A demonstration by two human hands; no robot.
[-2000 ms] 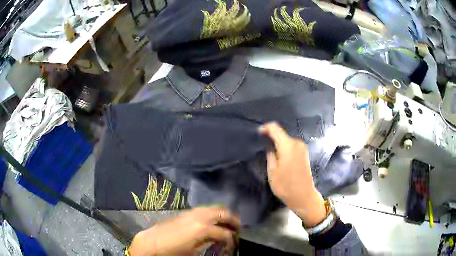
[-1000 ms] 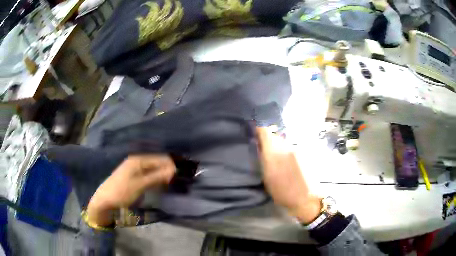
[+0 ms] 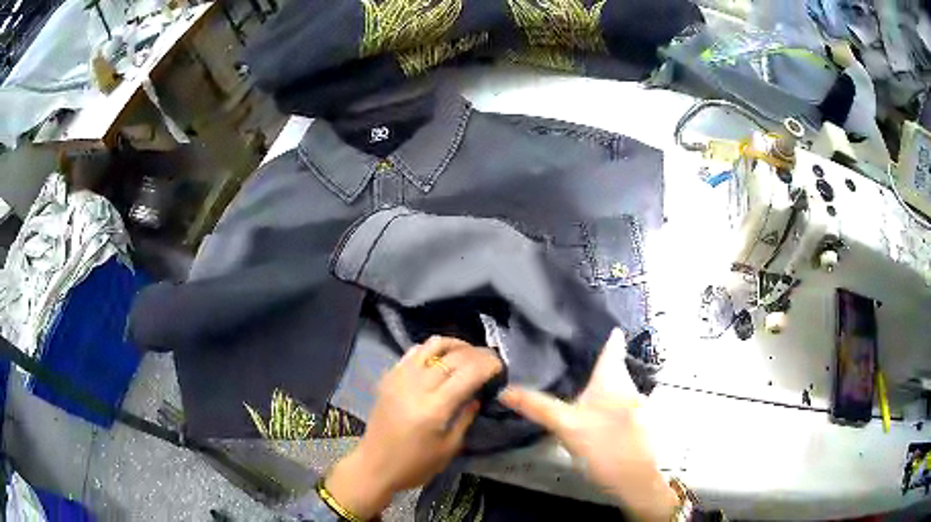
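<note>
A dark denim jacket (image 3: pixel 265 296) lies front up, collar away from me, its front edge folded back to show the paler grey inside (image 3: pixel 439 255). My left hand (image 3: pixel 424 413) is closed on the dark edge of the jacket near the front of the table. My right hand (image 3: pixel 602 433) is beside it, index finger pointing at the same edge and thumb raised; whether it grips cloth is unclear. A small white care label (image 3: pixel 493 334) shows on the inside just above the hands.
The sewing machine (image 3: pixel 817 214) stands at right, with a phone (image 3: pixel 854 355) and a yellow stick (image 3: pixel 883 400) on the white table (image 3: pixel 715 438). Embroidered dark garments (image 3: pixel 296 56) lie behind. A blue bin (image 3: pixel 87 336) of pale cloth stands at left.
The jacket's front panel is now turned back, showing the paler inside and the white label. My hands have come together at the edge. The camera view has shifted too.
</note>
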